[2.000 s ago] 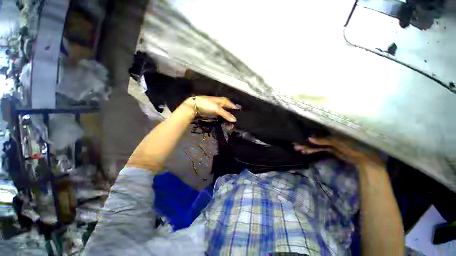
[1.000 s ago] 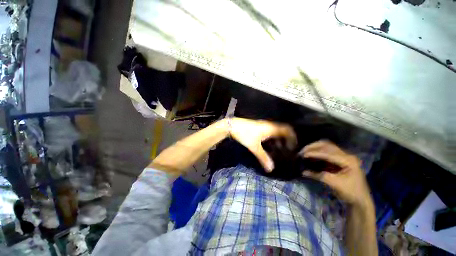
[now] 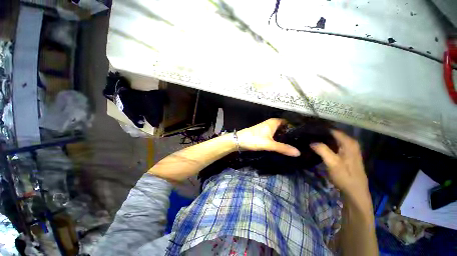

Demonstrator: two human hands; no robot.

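A bunched black fabric piece (image 3: 306, 142) is held above my lap, just below the front edge of the white table (image 3: 200, 55). My left hand (image 3: 265, 138) grips its left side, with the thumb lying over the cloth. My right hand (image 3: 342, 156) grips its right side, its thumb also on the cloth. The fingers under and behind the fabric are hidden. More dark cloth lies across my lap below the hands, against a checked garment.
Red scissor handles (image 3: 449, 70) lie on the table at the far right. A box with black cloth (image 3: 145, 106) stands under the table's left end. A rack with plastic bags (image 3: 65, 117) is at the left. A white board (image 3: 426, 200) is at lower right.
Both hands have come together at the black fabric and now hold it higher, close under the table edge. The view has shifted, bringing the red handles into sight.
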